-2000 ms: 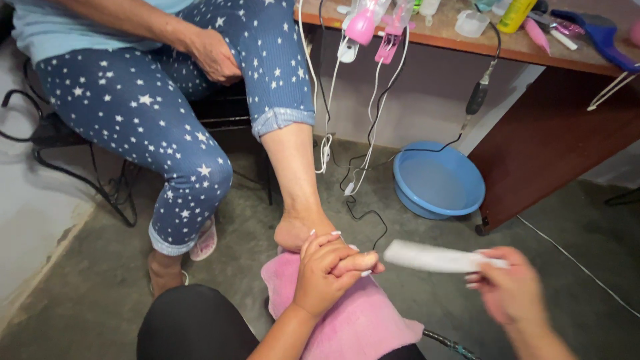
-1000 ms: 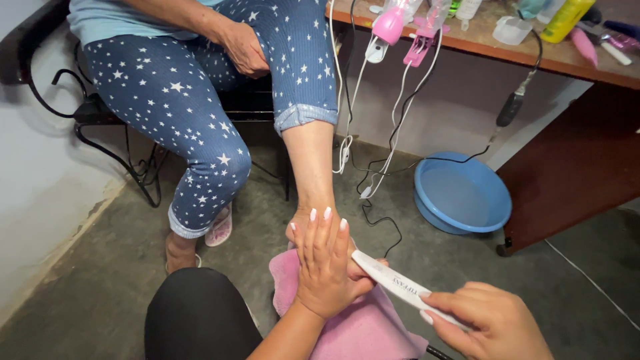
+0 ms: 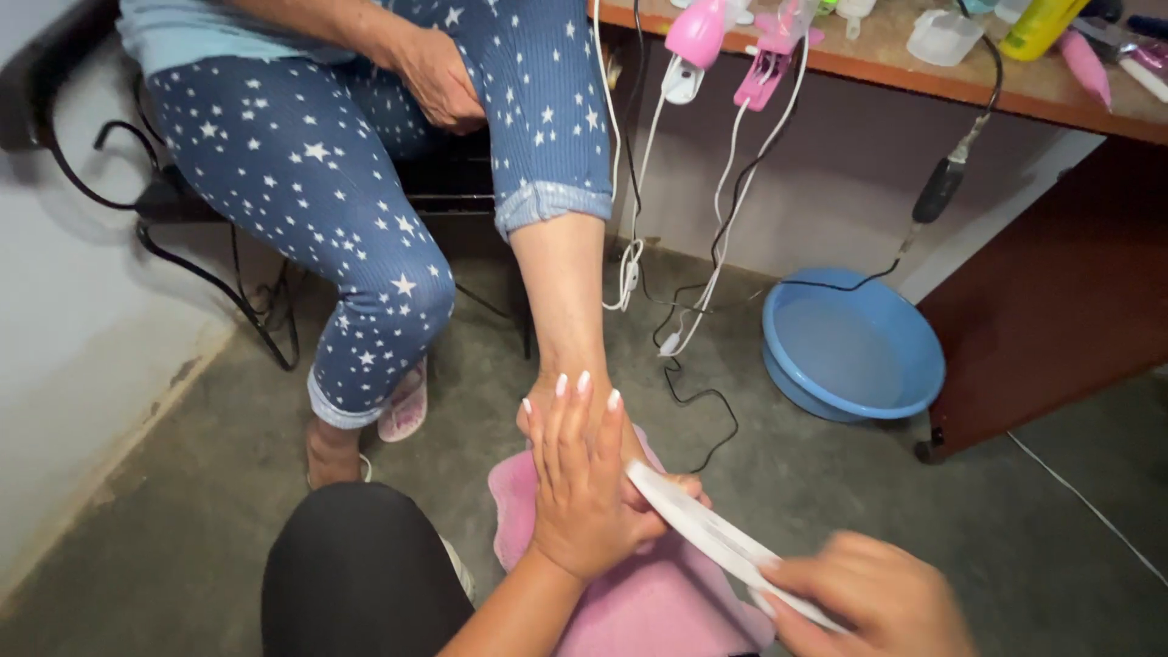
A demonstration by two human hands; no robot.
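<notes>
A seated person's bare foot (image 3: 631, 449) rests on a pink towel (image 3: 639, 602) in front of me. My left hand (image 3: 584, 484) lies over the top of that foot, its fingers pointing up toward the ankle and its thumb near the toes. In my right hand (image 3: 867, 598), somewhat blurred, is a long white nail file (image 3: 712, 534), held by its lower end. The file slants up to the left, and its far end is at the toes, beside my left hand. Whether the file touches a nail cannot be made out.
A blue plastic basin (image 3: 853, 342) with cloudy liquid stands on the floor at right. Cords hang from a wooden table (image 3: 858, 78) holding bottles and pink clip lamps. The person's other foot (image 3: 333, 453) is at left, near my knee (image 3: 365, 566).
Two seconds ago the file was held nearly level, right of the foot; it now slants across the toes. My left hand has gone from gripping near the toes to lying over the foot.
</notes>
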